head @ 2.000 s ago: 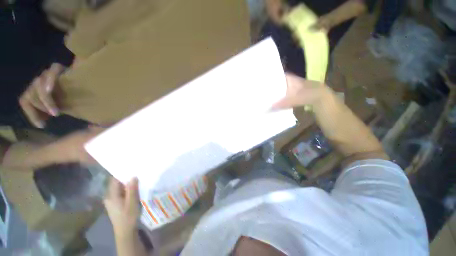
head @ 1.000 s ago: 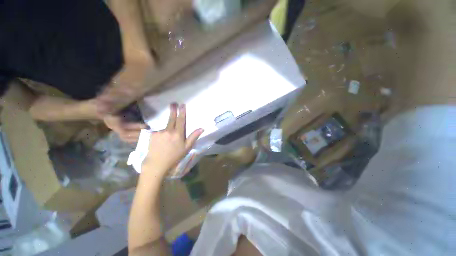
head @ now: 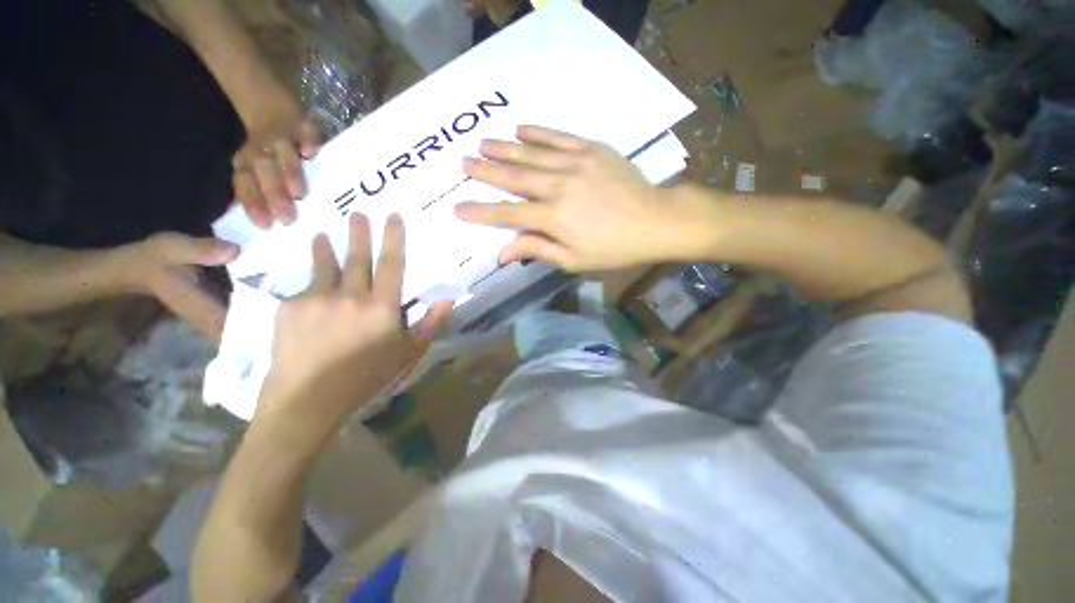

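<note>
A white carton with dark FURRION lettering (head: 424, 151) lies slanted in front of me, top panel closed. My right hand (head: 572, 200) rests flat on its top, fingers spread, holding nothing. My left hand (head: 348, 318) has its fingers spread on the near left part of the top. A white sheet (head: 233, 359) shows left of my left hand, with an orange-red trace by the thumb; it looks like the label sheet kept under my palm, mostly hidden. The carton's near side is partly hidden by my hands.
Another person's hands (head: 269, 171) are at the carton's left end, with dark clothing behind. Clear film (head: 130, 401) lies lower left and more film (head: 919, 71) upper right. Cardboard and small white scraps (head: 745, 178) cover the floor.
The raised panel has come down, and the FURRION lettering now shows. My right hand, out of view one second ago, is on top. The brown cardboard sheet is gone from above the carton.
</note>
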